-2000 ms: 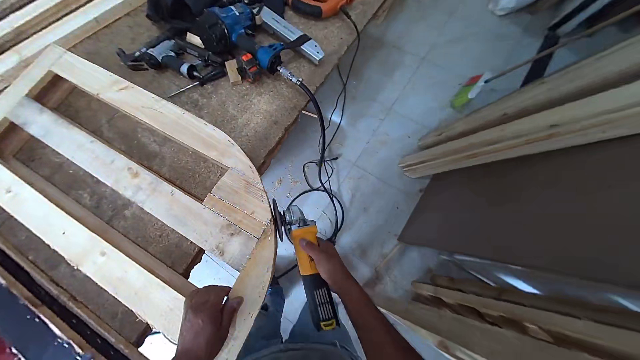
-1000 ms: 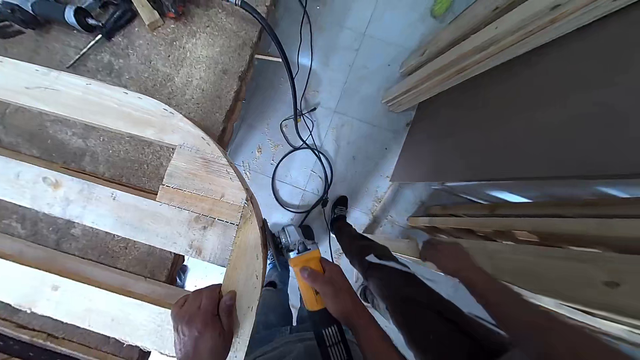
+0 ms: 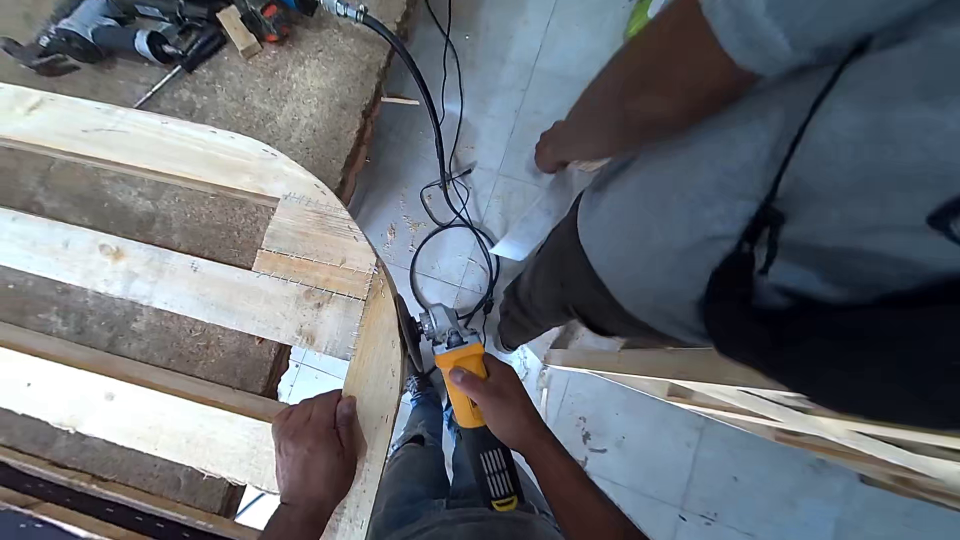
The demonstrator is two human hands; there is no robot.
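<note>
A pale wooden frame with a curved end lies on a rough slab at the left. My left hand grips the frame's curved end piece near the bottom. Around the yellow and black angle grinder my right hand is closed, its thumb on top of the body. The grinder's disc stands at the outer curved edge of the frame; whether it touches cannot be told. Rows of staples cross the joints beside a small inset block.
Another person stands close at the right, one arm reaching down. Black cables and a hose coil on the tiled floor. Tools, a hammer among them, lie on the slab. Wooden pieces lie at lower right.
The other person has come in at the right, where only a leg and arm showed a second ago. The view has shifted. My hands keep their hold on the frame and the grinder.
</note>
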